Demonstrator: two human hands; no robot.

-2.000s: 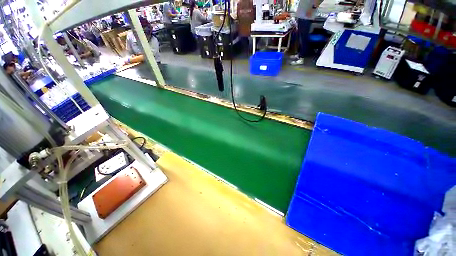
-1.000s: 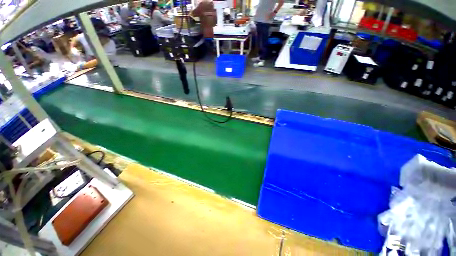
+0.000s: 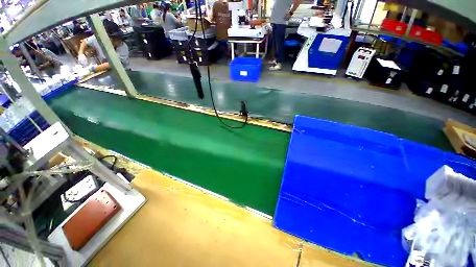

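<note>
Neither of my hands is in the picture. Nearest in front of me is the tan bench board [image 3: 209,229], with a seam near its lower right. A large blue plastic sheet [image 3: 344,182] lies to the right, reaching across the green conveyor belt [image 3: 172,141]. Crinkly whitish plastic bags [image 3: 443,221] are heaped on the sheet's right end; their contents cannot be made out clearly. At the left, a red-brown block [image 3: 91,219] lies on the white base of a fixture with a metal frame and clear tubes.
A black cable with a connector [image 3: 244,109] hangs over the belt. A pale upright post [image 3: 112,55] stands at its far edge. A blue bin [image 3: 245,69] is on the floor beyond. People are at far workstations. An open carton [image 3: 462,136] is at the right edge.
The view has swung right since the first frame, bringing more of the blue sheet and bags into view, then slightly back left. No handled object has visibly moved.
</note>
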